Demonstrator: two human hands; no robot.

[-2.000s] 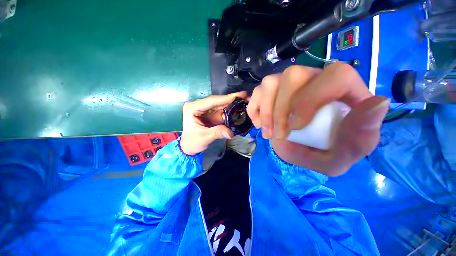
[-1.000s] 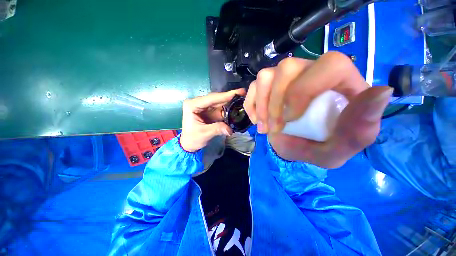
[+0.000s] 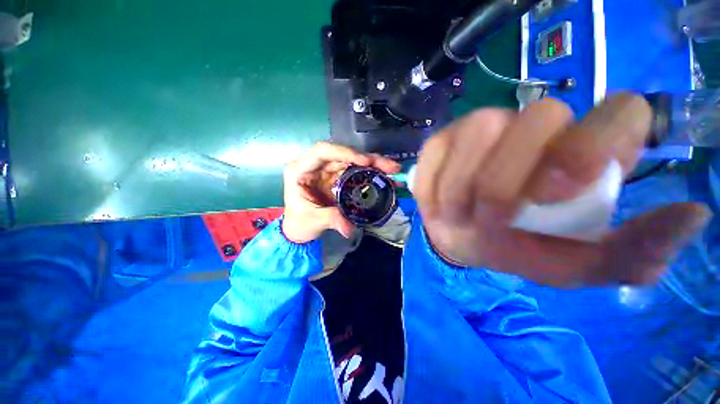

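Note:
A round dark housing (image 3: 365, 196) with a shiny centre is held above my lap, its open face towards me. My left hand (image 3: 313, 193) grips it by the rim between thumb and fingers. My right hand (image 3: 537, 189), large and partly blurred, is closed around a white squeeze bottle (image 3: 580, 207). The bottle's pale greenish tip points left from my fingers towards the housing's right rim. Whether the tip touches the rim I cannot tell. My right fingers cover much of the bottle.
A black press fixture (image 3: 387, 87) stands on the green bench (image 3: 174, 102) beyond my hands. A blue control box (image 3: 643, 55) is at the upper right, with a clear cylinder (image 3: 699, 118) beside it. A red tray (image 3: 241, 230) with dark round parts lies at the bench edge.
My right hand and the bottle have moved right, away from the housing, uncovering the tip. The housing now faces up more fully. The view has shifted slightly.

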